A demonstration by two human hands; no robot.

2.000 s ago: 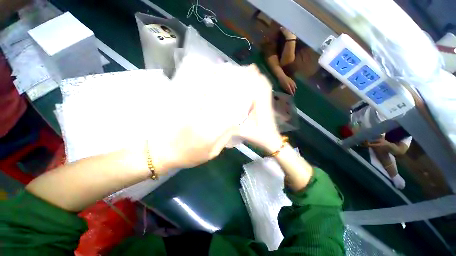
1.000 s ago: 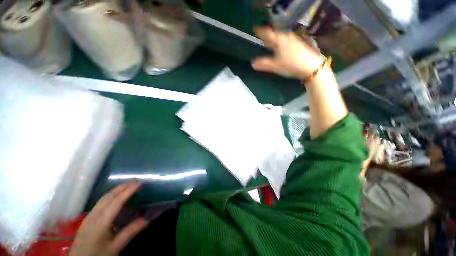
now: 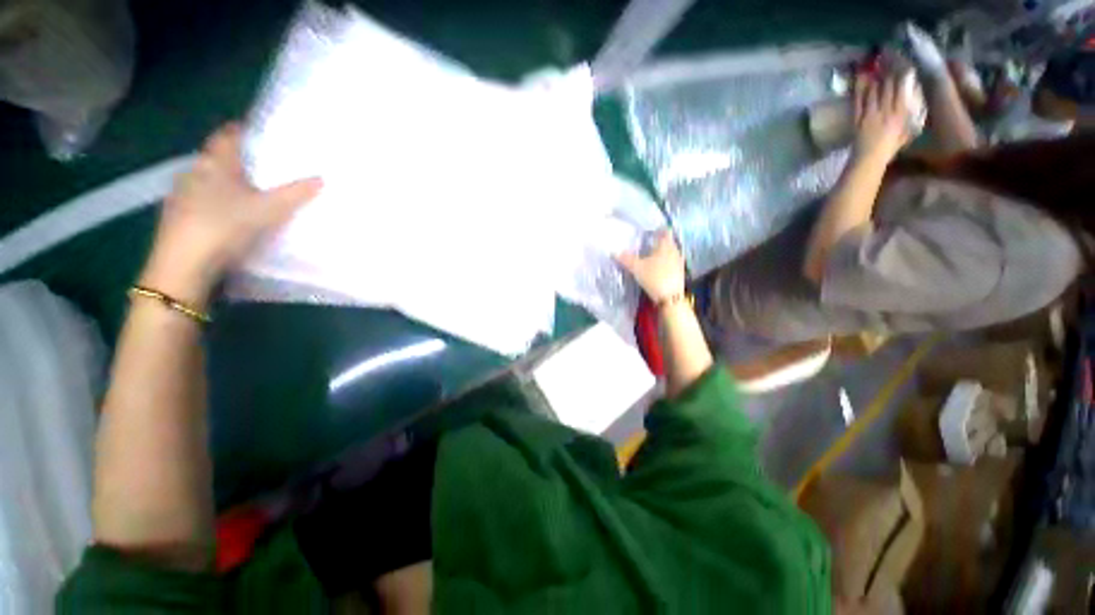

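A stack of white bubble bags [image 3: 420,180], washed out by glare, lies over the green bench top [image 3: 300,360]. My left hand [image 3: 228,210] is at the stack's left edge, thumb over the top and fingers along the side. My right hand [image 3: 654,267] is at the right end, its fingers on a clear, crumpled bag corner [image 3: 600,270]. Both hands are bare and slightly blurred.
Another thick bag stack [image 3: 48,445] is at the far left. A bagged unit [image 3: 72,72] is at the upper left, beyond the pale rail [image 3: 96,216]. A white box [image 3: 594,378] is by the bench's front edge. A seated person [image 3: 937,252] works over bubble wrap [image 3: 733,156] at right.
The view has swung right. My left hand has come up from the bench's front edge to the stack, and my right hand has come down from the far side to its right end.
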